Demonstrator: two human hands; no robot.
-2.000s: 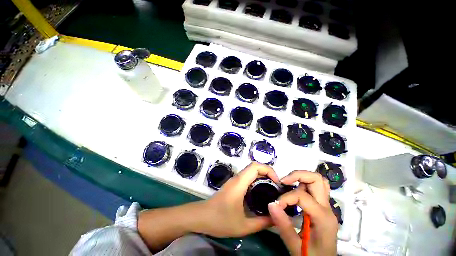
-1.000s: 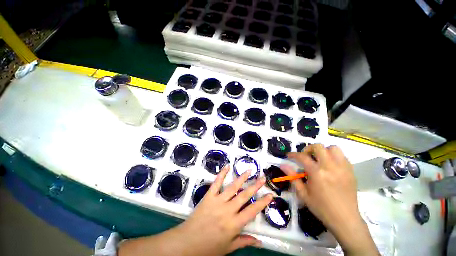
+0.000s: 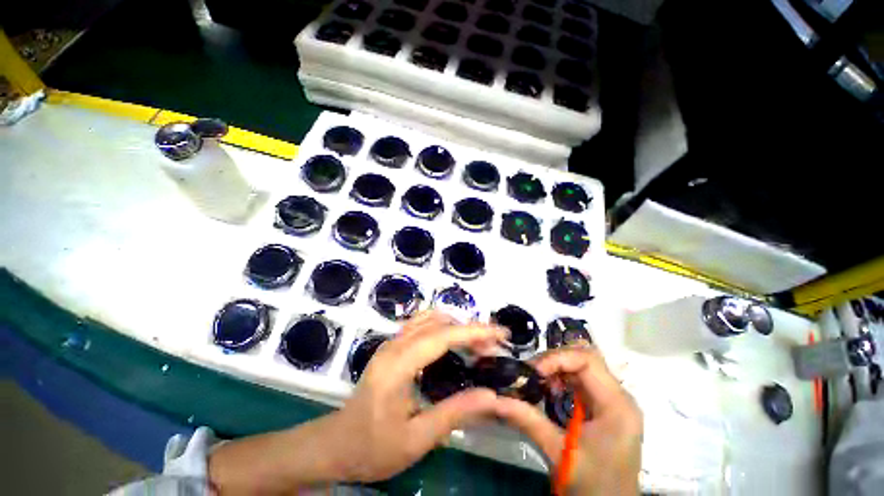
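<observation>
A dark round watch body (image 3: 506, 377) is held between both hands above the front of the white foam tray (image 3: 504, 276). My left hand (image 3: 407, 392) grips its left side with thumb and fingers. My right hand (image 3: 596, 417) grips its right side and also holds an orange stick tool (image 3: 569, 448), pointing down toward the wrist. The tray holds rows of watch bodies, glossy faces at the left and matt backs with green spots (image 3: 570, 236) at the right. One pocket in the fifth column is empty. The hands partly hide the front row.
Stacked foam trays (image 3: 436, 87) with dark watches stand behind. A dispenser bottle (image 3: 208, 179) is at the left and another (image 3: 669, 325) at the right. A loose dark disc (image 3: 776, 403) lies at far right. A grey sleeve (image 3: 861, 450) shows at the right edge.
My left hand has left the tray surface and my right hand has come from the fifth column; both now hold a watch body. A matt-backed one is gone from that column. The view has shifted.
</observation>
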